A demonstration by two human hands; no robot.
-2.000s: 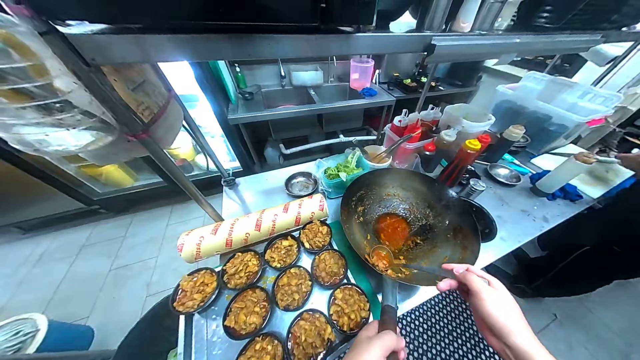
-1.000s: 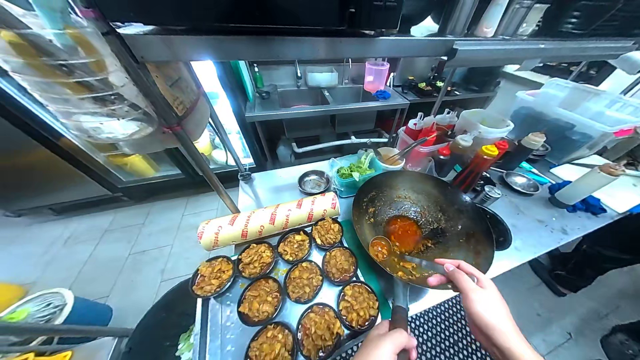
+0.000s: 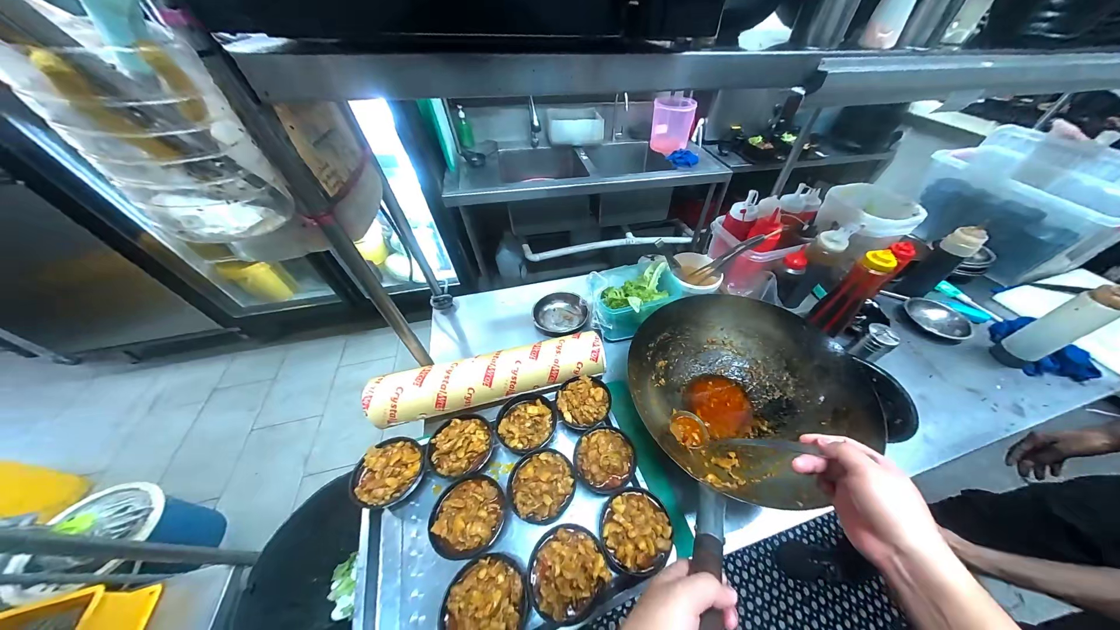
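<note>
A dark wok holds red-orange sauce with bits of food around it. My left hand grips the wok's handle at the bottom of the view. My right hand holds the handle of a metal ladle, whose bowl rests at the left edge of the sauce with some sauce in it. Left of the wok, several black bowls filled with a chunky brown dish stand on a metal tray. A roll of cling film lies behind them.
Behind the wok are a container of green leaves, a small metal bowl, and sauce bottles. A metal shelf crosses above. At the right, another person's hand is near the counter. A blue bucket stands lower left.
Both hands keep their holds on the wok handle and the ladle. The ladle's bowl remains at the left side of the sauce. Another person's hand now shows at the right.
</note>
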